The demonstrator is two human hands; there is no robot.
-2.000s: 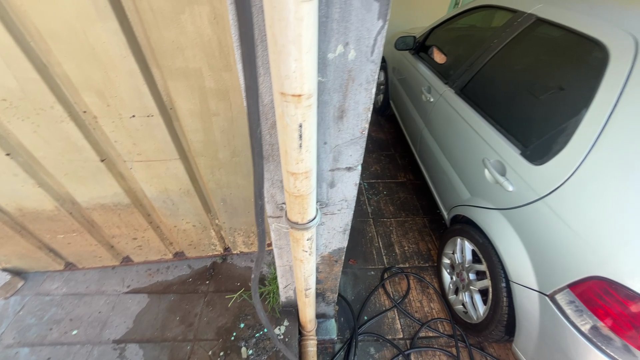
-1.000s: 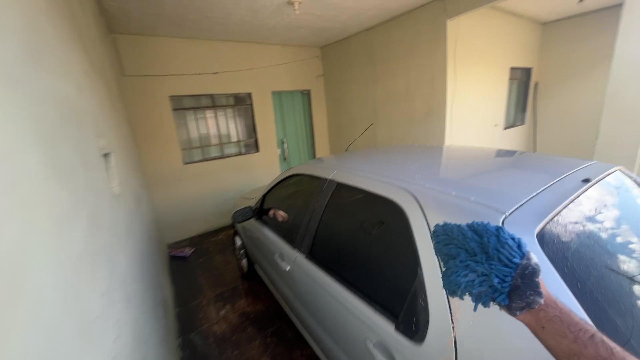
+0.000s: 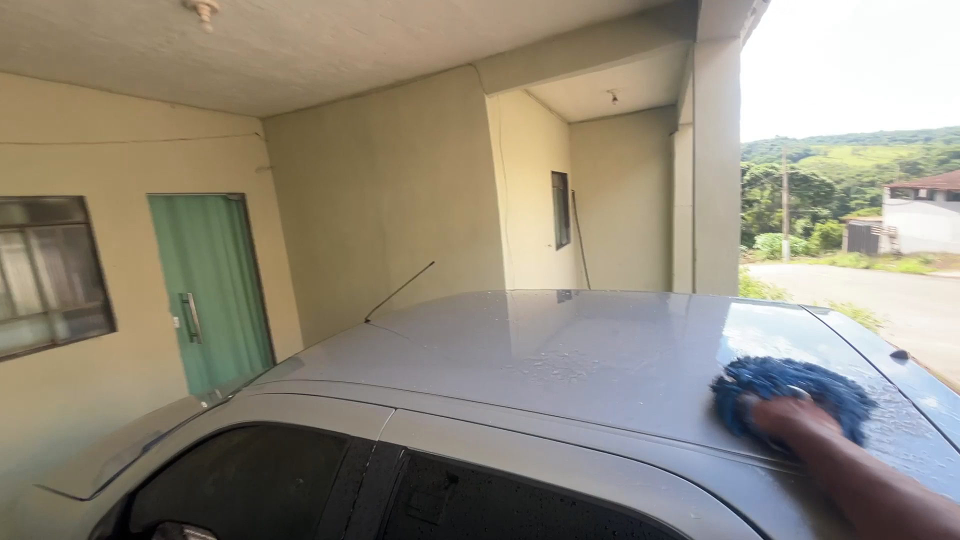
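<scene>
My right hand (image 3: 799, 416) reaches in from the lower right and presses a blue chenille wash mitt (image 3: 832, 375) on the roof (image 3: 465, 352) of a silver car. The mitt bunches out around the hand, whose fingers are mostly hidden in it. It rests near the rear end of the roof, at the right of the view. Water drops lie on the paint around the mitt and in a patch at mid-roof. My left hand is out of view.
A thin antenna (image 3: 400, 291) slants up from the roof's front. Dark side windows (image 3: 244, 480) face me below the roof edge. Beyond stand a beige wall (image 3: 382, 210), a green glass door (image 3: 210, 292) and a pillar (image 3: 716, 165). A road (image 3: 847, 289) runs outside at right.
The view has swung from the gate and wall pipe up to the car's roof. My right hand with the mitt, beside the rear side window one second ago, is now on top of the roof.
</scene>
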